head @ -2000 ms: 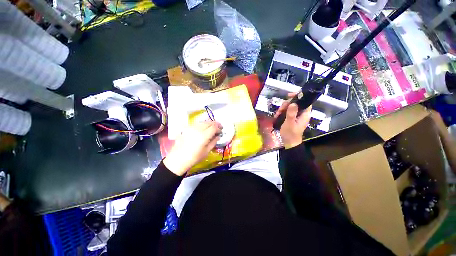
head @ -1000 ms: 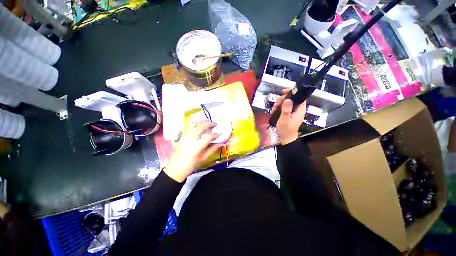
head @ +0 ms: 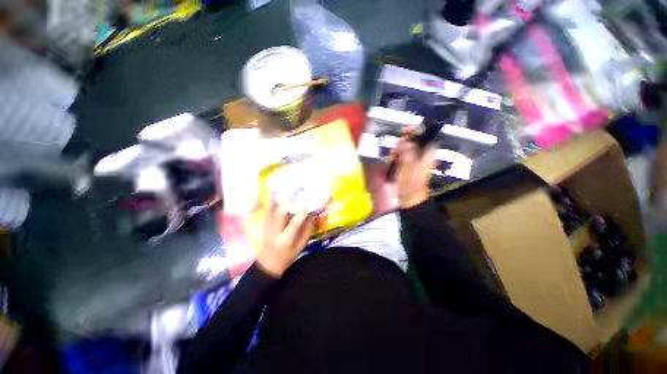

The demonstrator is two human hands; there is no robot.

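Note:
The view is blurred. A white camera housing [head: 303,182] lies on the yellow jig [head: 349,175]. My left hand [head: 284,235] is at the near edge of the housing, fingers on or just over it; the blur hides whether it grips. My right hand [head: 414,172] is to the right of the jig, closed around the dark handle of the electric screwdriver [head: 431,130], whose upper part is smeared by blur. A flat white arm [head: 240,169] extends along the jig's left side.
An open tin [head: 276,79] with a stick stands behind the jig, beside a clear bag [head: 329,47]. Screw feeders [head: 464,120] stand right. Two white-and-black units [head: 175,172] are left. An open carton [head: 528,252] is at lower right, a blue crate [head: 99,356] at lower left.
The whole view has shifted and blurred. My left hand has moved towards the near side of the housing, its fingers now more upright. My right hand still holds the screwdriver.

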